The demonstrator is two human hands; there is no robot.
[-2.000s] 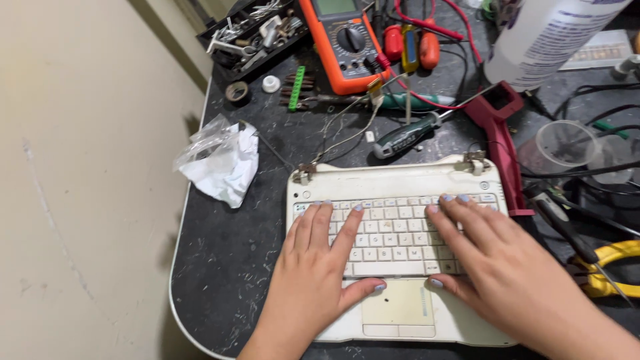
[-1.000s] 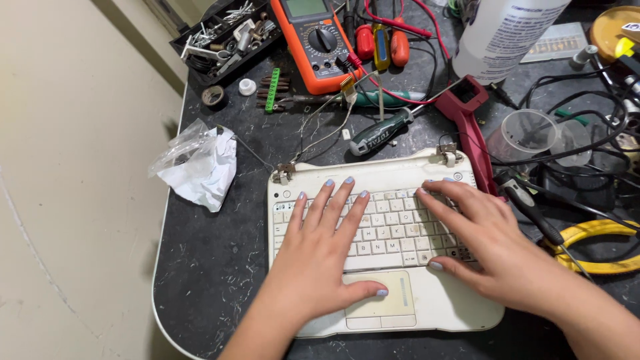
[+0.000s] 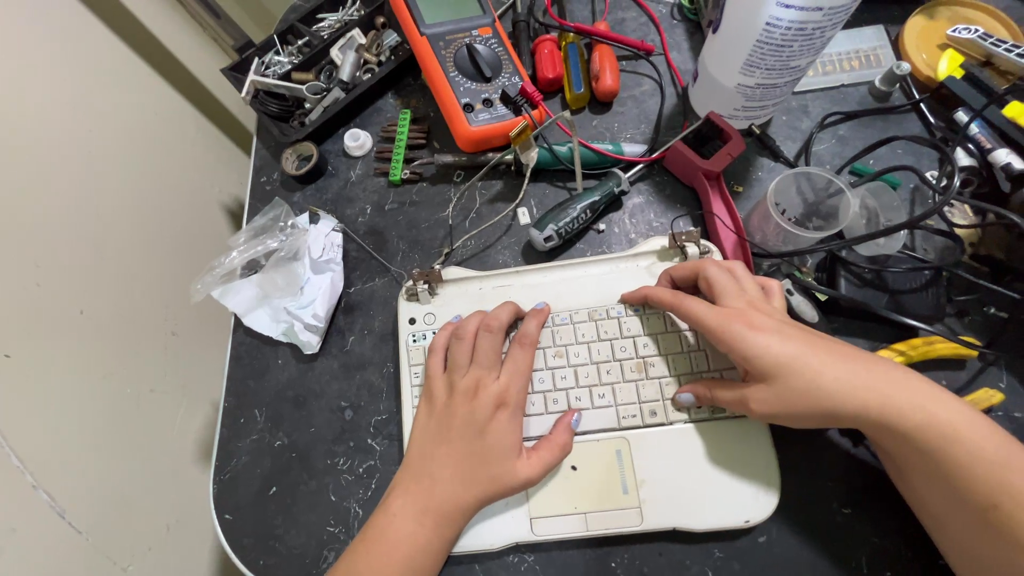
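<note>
A white laptop base [image 3: 688, 480] without a screen lies on the dark worktop, its keyboard [image 3: 596, 374] and touchpad [image 3: 580, 480] facing up. Brown metal hinges stand at its two back corners. My left hand [image 3: 480, 400] rests palm down over the keyboard's left part, fingers apart, with the thumb near the space bar. Over the right part, my right hand [image 3: 744, 360] is bent, its index fingertip at the top key row and its thumb at the lower right keys. Neither hand holds anything. The keys beneath both hands are partly hidden.
Behind the laptop base lie a green-handled screwdriver [image 3: 580, 210], an orange multimeter [image 3: 464, 72] and a soldering iron [image 3: 592, 155]. Crumpled paper [image 3: 292, 288] is at the left. On the right are a red plastic tool [image 3: 724, 192], a clear cup [image 3: 800, 210], black cables and yellow-handled pliers [image 3: 928, 350].
My right hand has drawn its fingers in and bent at the wrist over the keyboard's right side. My left hand's fingers are closer together than one second ago.
</note>
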